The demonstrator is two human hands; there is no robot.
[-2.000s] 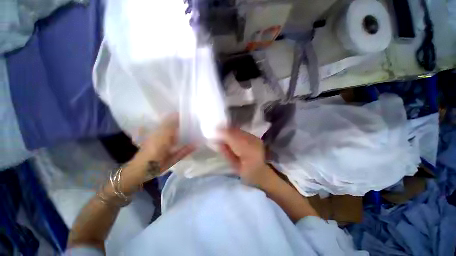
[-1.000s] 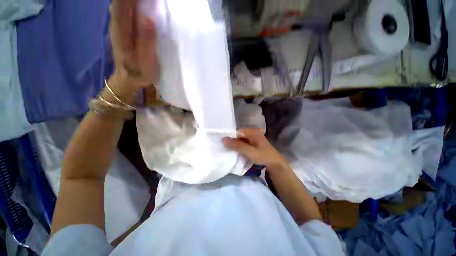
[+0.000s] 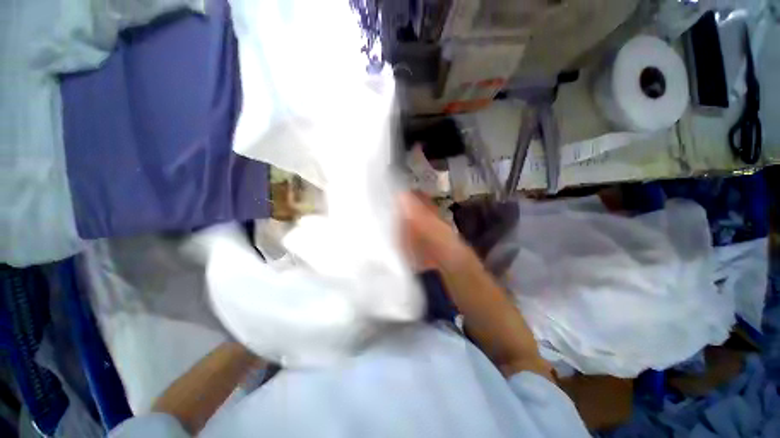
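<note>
A white garment piece [image 3: 342, 180] runs from the glaring machine area at the top down to my lap, its lower part blurred and folded. My right hand [image 3: 421, 229] is at its right edge, blurred, with the fingers partly behind the cloth, so its grip cannot be told. My left hand is hidden under the lower part of the white cloth; only the left forearm [image 3: 208, 383] shows at the lower left. The grey-white sewing machine [image 3: 487, 51] stands at the top centre.
Grey two-legged snips [image 3: 536, 141], a white roll [image 3: 646, 83], a flat black rectangle [image 3: 706, 64] and black scissors [image 3: 747, 128] lie on the table at right. A white bundle [image 3: 611, 282] hangs below its edge. Purple-blue cloth [image 3: 154, 128] is at left, blue crate [image 3: 51, 342] lower left.
My left hand has moved from the upper part of the cloth down and out of sight beneath it. The cloth's lower part has swung left and folded. My right hand stays near its right edge.
</note>
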